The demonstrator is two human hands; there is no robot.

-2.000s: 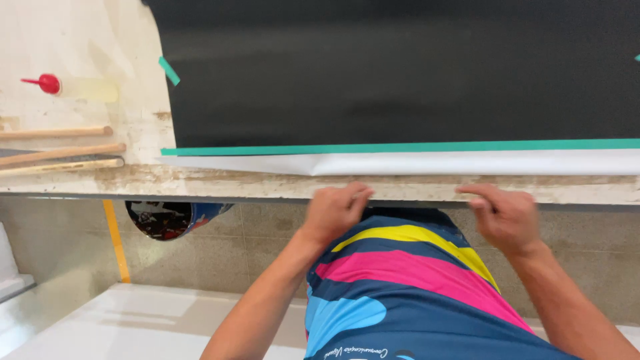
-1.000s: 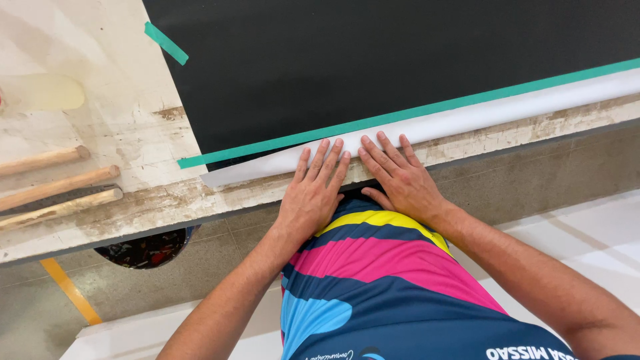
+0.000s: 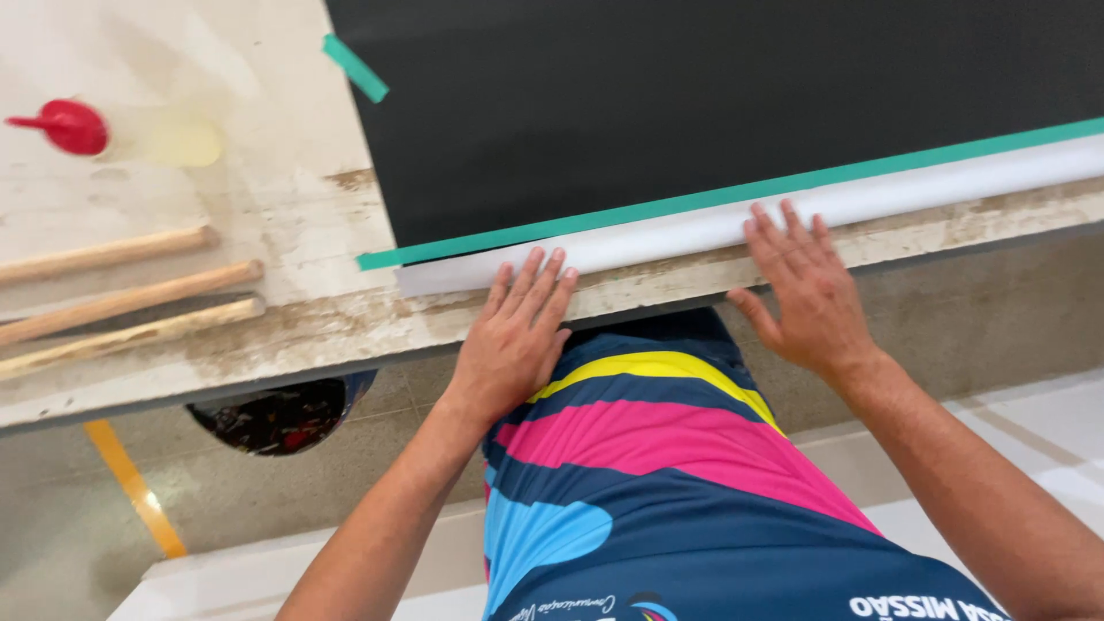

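Observation:
A black sheet (image 3: 673, 103) lies on the worn white table, with a long strip of green tape (image 3: 638, 210) along its near edge. Below the tape runs a white rolled or folded paper edge (image 3: 655, 244). My left hand (image 3: 517, 336) rests flat with its fingertips on the white edge near its left end. Farther right, my right hand (image 3: 806, 297) touches the same edge with spread fingers. Neither hand grips anything. A short green tape piece (image 3: 356, 69) crosses the sheet's left edge.
Several wooden sticks (image 3: 129, 297) lie at the table's left, below a clear bottle with a red cap (image 3: 73, 127). The table's front edge (image 3: 388, 352) runs just before my body. Under it, a round bin with scraps (image 3: 276, 418) stands on the floor near a yellow floor line (image 3: 134, 487).
Two seconds ago both hands were at the table's front edge with curled fingers; they now lie flat on the white edge. Since one second ago, my right hand has moved right, away from my left.

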